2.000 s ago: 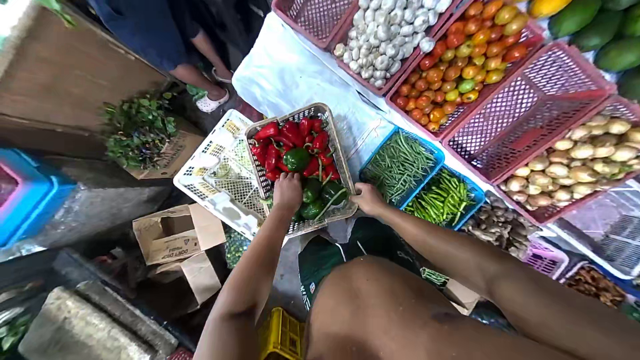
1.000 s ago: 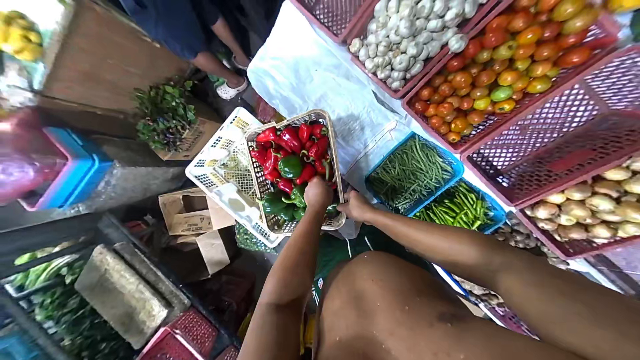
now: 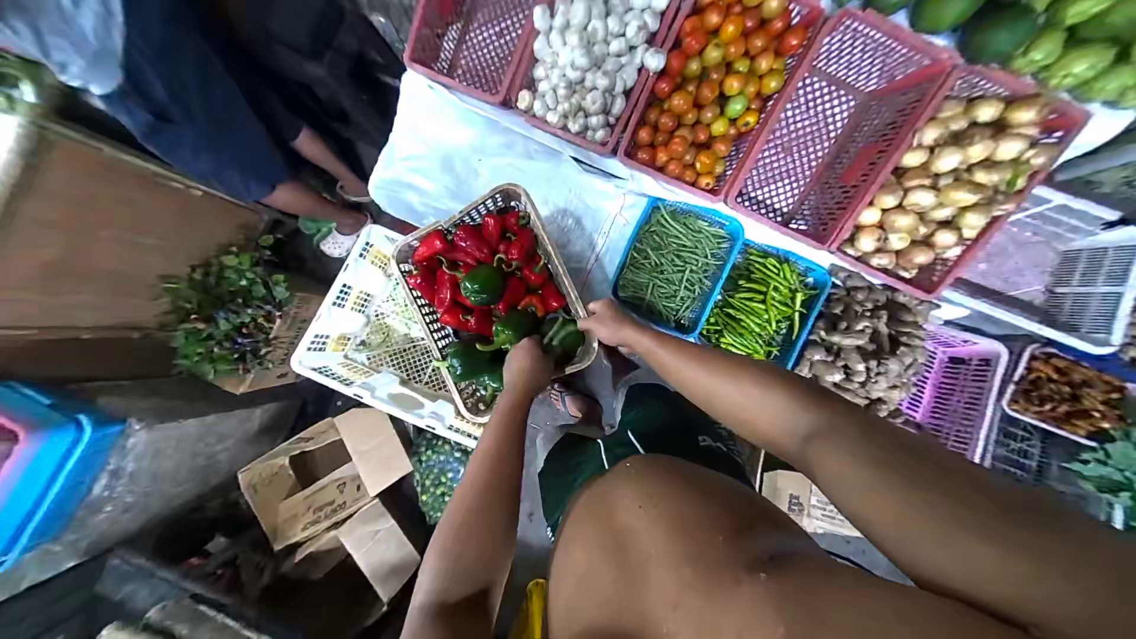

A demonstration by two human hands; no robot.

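A cream plastic basket point(image 3: 410, 282) of red bell peppers point(image 3: 470, 241) and green bell peppers point(image 3: 482, 285) rests tilted over a white plastic crate point(image 3: 333, 342). My right hand point(image 3: 609, 323) grips the basket's right rim near its lower corner. My left hand point(image 3: 529, 366) reaches over the near rim and lies on the green peppers there; its fingertips are hidden, so whether it holds one does not show.
Blue trays hold green beans point(image 3: 673, 264) and green chilies point(image 3: 761, 302). Red crates hold garlic point(image 3: 590, 67), tomatoes point(image 3: 710, 84) and onions point(image 3: 945, 177). Ginger point(image 3: 865, 342) lies nearby. An open cardboard box point(image 3: 324, 479) stands lower left; a person's leg point(image 3: 306, 202) is beyond the crate.
My left hand has shifted among the green peppers toward the basket's near edge. My right hand has stayed at the rim.
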